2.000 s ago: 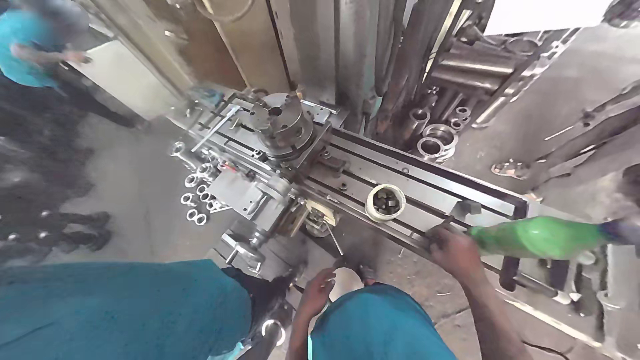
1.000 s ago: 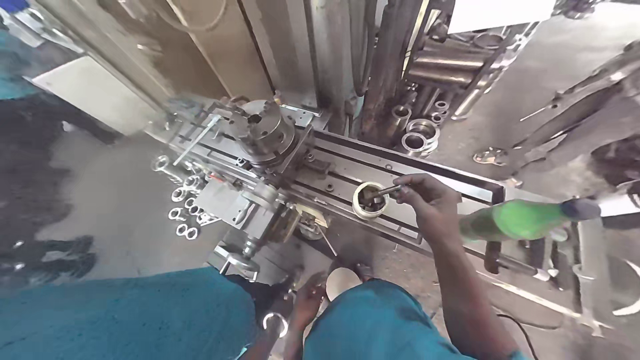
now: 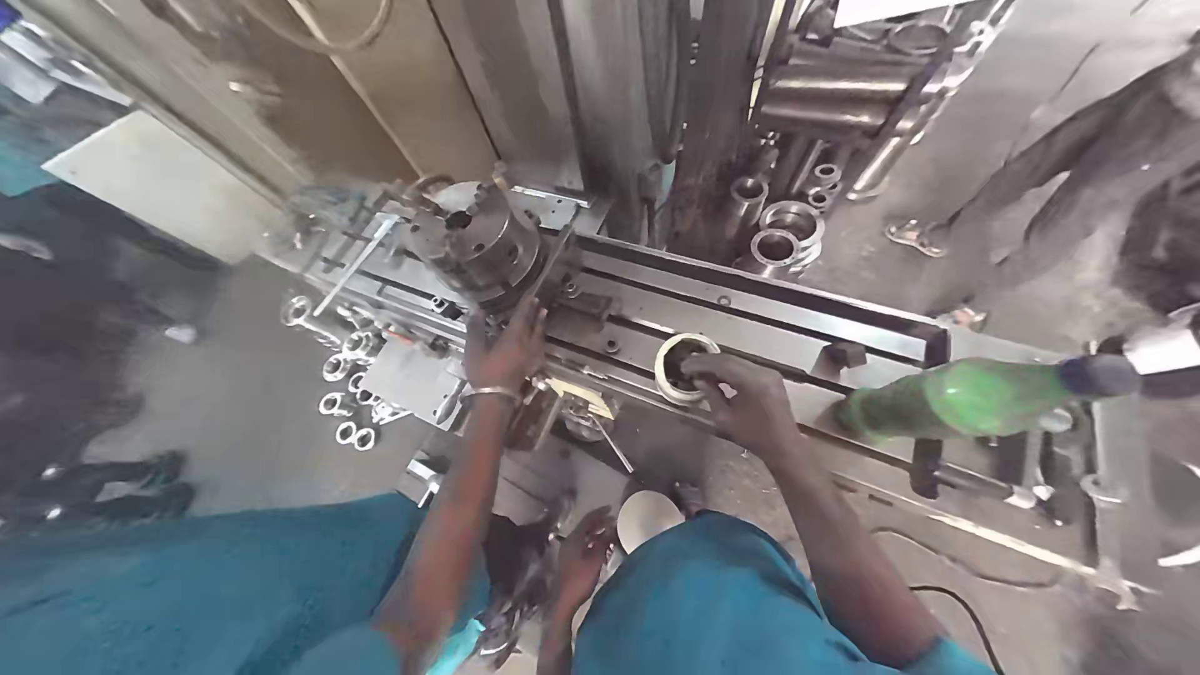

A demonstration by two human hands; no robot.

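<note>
My right hand (image 3: 750, 403) reaches over the machine table (image 3: 731, 305), its fingertips inside a round, pale-rimmed container (image 3: 664, 367). Dark contents show inside, but the fingers hide whether they grip anything. Low in the view, my left hand (image 3: 583, 553) hangs near a beige round disc (image 3: 649, 521); its fingers look loosely bent, and blur hides their hold. A green bottle (image 3: 975, 396) with a dark cap stands right of my right hand. Another person's hand (image 3: 506, 352), with a band at the wrist, touches the base area of the metal jaw chuck (image 3: 483, 239).
Metal rings (image 3: 354, 434) lie on the floor at left. Several metal sleeves and rings (image 3: 778, 246) are behind the table, near large metal cylinders (image 3: 830, 94). A small dark block (image 3: 839, 356) sits on the slotted table. At right are a person's legs (image 3: 1041, 178).
My right hand was by the bottle, then over the container with a small metal piece; now its fingers are inside the container. The other person's arm has come in to the chuck.
</note>
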